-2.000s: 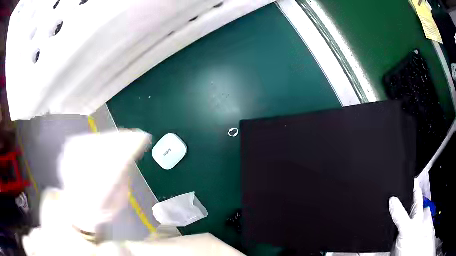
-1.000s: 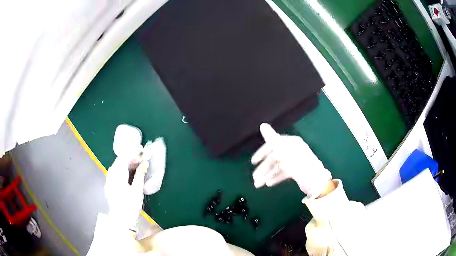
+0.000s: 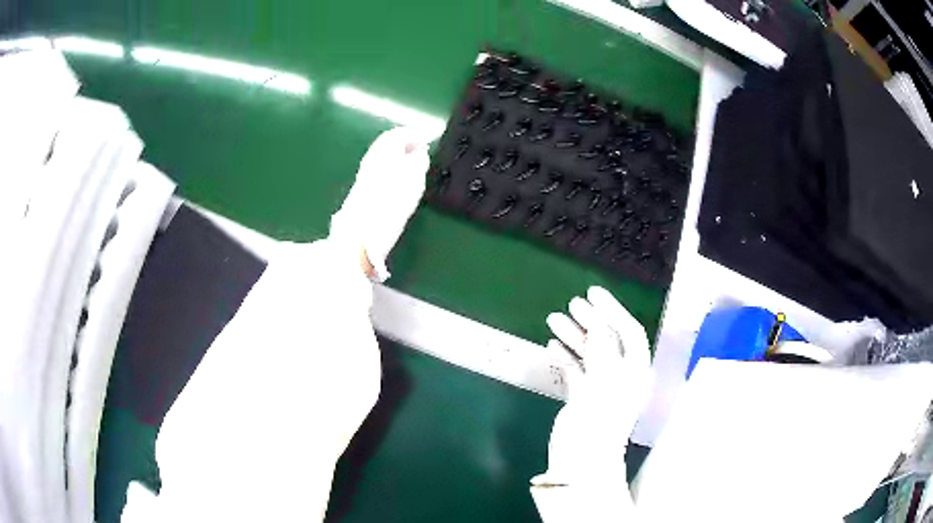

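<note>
A black foam tray (image 3: 558, 163) with rows of small black stemmed earbuds lies on the green surface beyond the metal strip. My left hand (image 3: 387, 199), in a white glove, is at the tray's left edge; its fingertips are unclear, so I cannot tell whether it grips the tray. My right hand (image 3: 604, 347), also white-gloved, is below the tray near the metal strip, apart from the tray. Its fingers are partly curled and slightly apart, and it looks empty.
A stack of white foam trays (image 3: 61, 306) stands at the left, with a black foam sheet (image 3: 189, 306) beside it. Black sheets (image 3: 778, 194) lie at the right. A blue object (image 3: 731, 337) and a white sheet (image 3: 778, 439) are at the lower right. A metal strip (image 3: 460, 337) crosses the bench.
The view has swung right, bringing the earbud tray to the middle. My left hand no longer holds the white pieces seen earlier and is now at the tray's edge. The loose earbuds are out of view.
</note>
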